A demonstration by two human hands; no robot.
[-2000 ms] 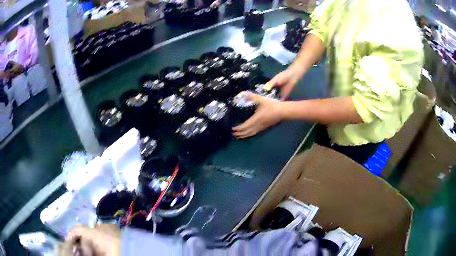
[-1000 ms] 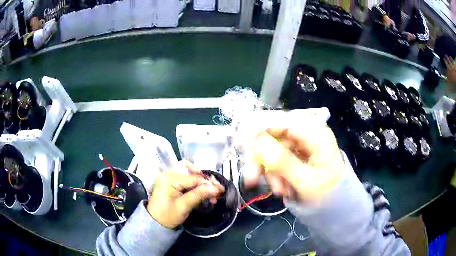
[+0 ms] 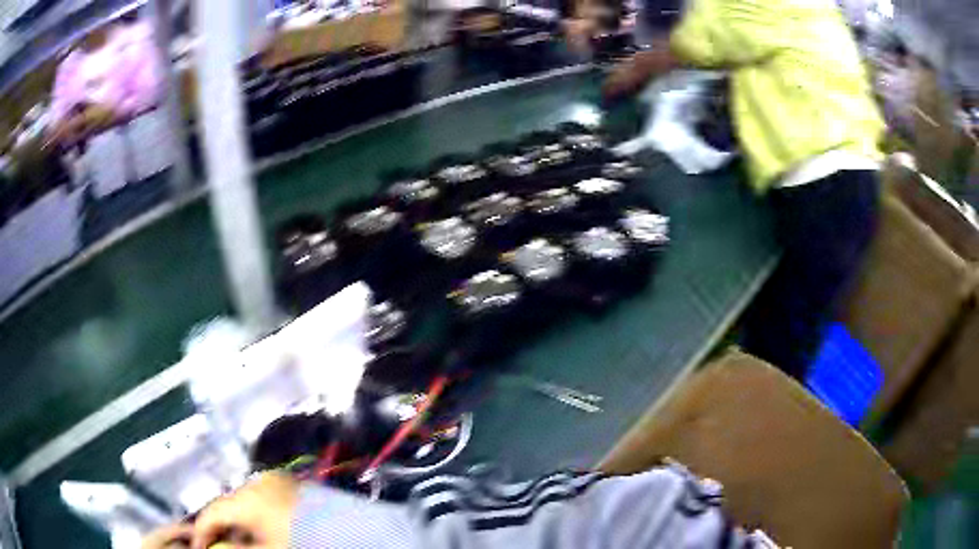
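Observation:
A round camera housing point(image 3: 456, 448) with a black interior and red wires stands near the bottom centre. A second black housing point(image 3: 290, 438) is left of it, partly covered by my right hand and sleeve. White wall-mount brackets point(image 3: 322, 345) stand behind them. My right hand point(image 3: 231, 517) is blurred and cut off at the bottom left edge, in front of the housings. Its fingertips are hidden, so I cannot tell what it holds. My left hand is out of the picture.
Rows of black camera ball modules point(image 3: 496, 209) stand beyond the housings. Tweezers point(image 3: 569, 397) lie to the right. A white post point(image 3: 231, 182) rises at left, by a pale heap. A person in yellow point(image 3: 794, 97) stands beyond an open cardboard box point(image 3: 773, 450).
The view has swung right from the housings to the module rows. My left hand has left the picture, and my right hand now shows at the bottom left.

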